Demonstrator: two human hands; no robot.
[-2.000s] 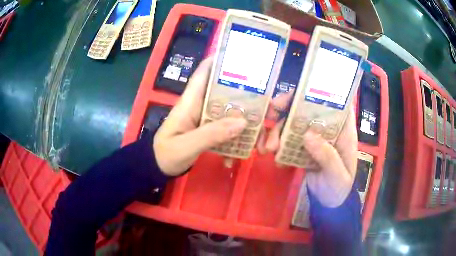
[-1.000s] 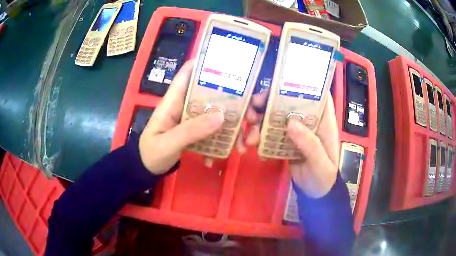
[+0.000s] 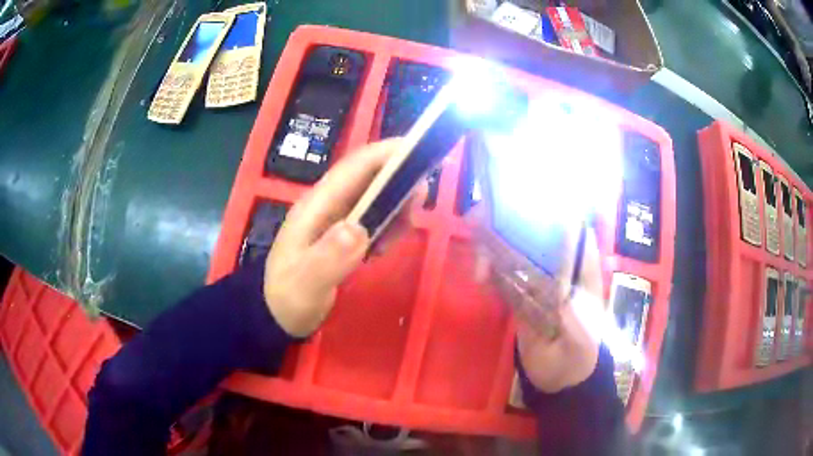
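Note:
My left hand (image 3: pixel 312 240) holds a keypad phone (image 3: pixel 406 165) tilted on its edge, with its dark back partly turned up and a bright light at its top end. My right hand (image 3: pixel 562 343) holds a second phone (image 3: pixel 521 240), tilted and blurred, its upper part washed out by white glare. Both are above the red phone tray (image 3: pixel 361 394). In the tray, a phone back (image 3: pixel 307 125) lies at upper left and another phone back (image 3: pixel 639 200) at the right. A gold phone (image 3: pixel 629 307) lies face up at lower right.
Two set-aside phones (image 3: pixel 185 71) lie face up at upper left. An open cardboard box (image 3: pixel 658 36) with small packets is beyond the tray. Another red tray (image 3: pixel 726 356) with several gold phones is at the right. A red grid tray (image 3: pixel 53 361) is low at left.
Both phones have turned from screens facing me to tilted, with bright lights showing. The left phone's back has come into view. The white lit screens no longer show.

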